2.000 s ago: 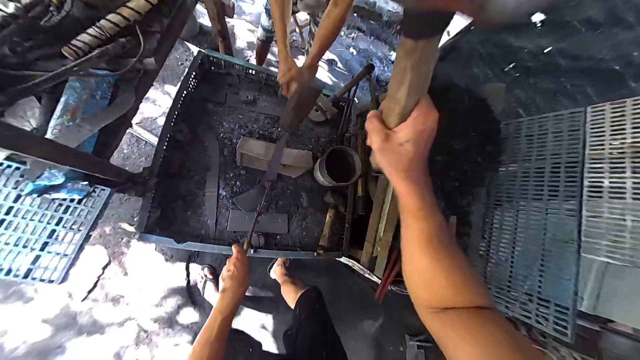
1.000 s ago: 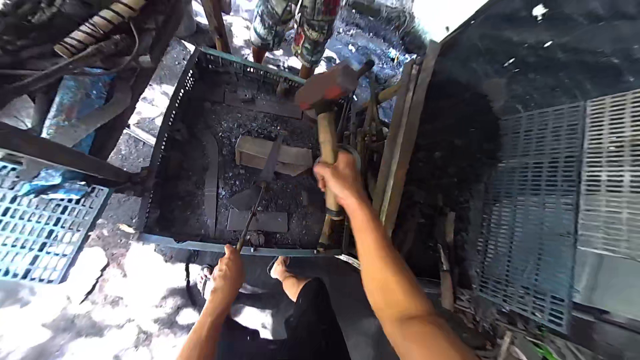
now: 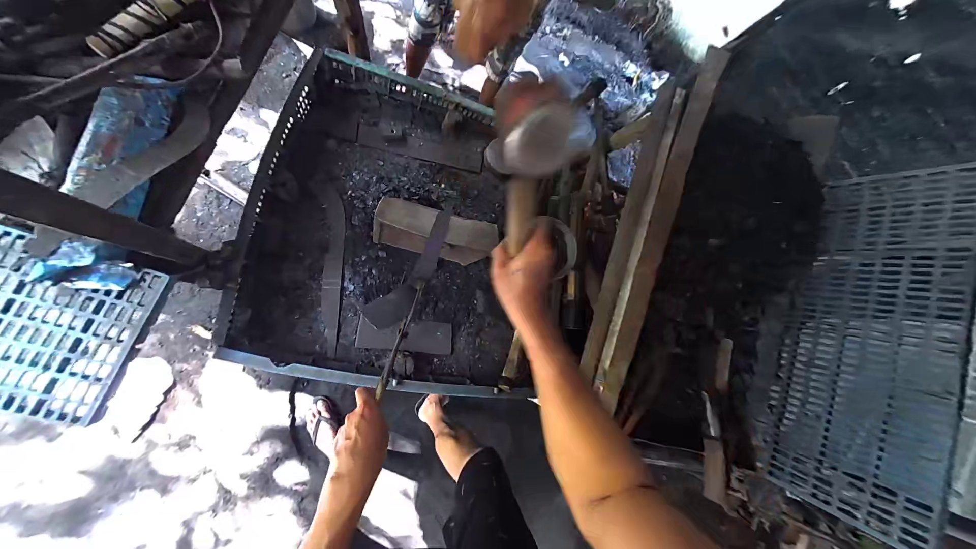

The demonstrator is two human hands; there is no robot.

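My right hand (image 3: 524, 271) grips the wooden handle of a sledgehammer (image 3: 537, 133), its blurred head raised at the far right side of the crate. My left hand (image 3: 361, 438) holds a thin metal rod (image 3: 398, 343) that runs forward over the near rim. At the rod's far end, a dark flat metal blade (image 3: 433, 248) lies across a light brown block (image 3: 473, 235). Beside the rod lie a dark curved plate (image 3: 387, 306) and a flat rectangular plate (image 3: 427, 338). A long curved metal strip (image 3: 333, 274) lies to the left.
The shallow plastic crate (image 3: 305, 371) holds dark debris. A round metal can (image 3: 564, 248) and wooden planks (image 3: 648, 229) are at its right. Plastic grates (image 3: 877, 343) lie on both sides. Another person's legs (image 3: 418, 46) and a blurred brown shape show beyond the far rim.
The hammer in my right hand has moved, first left from its place two seconds ago. The other person's hands and the dark tool they held over the block are gone from there.
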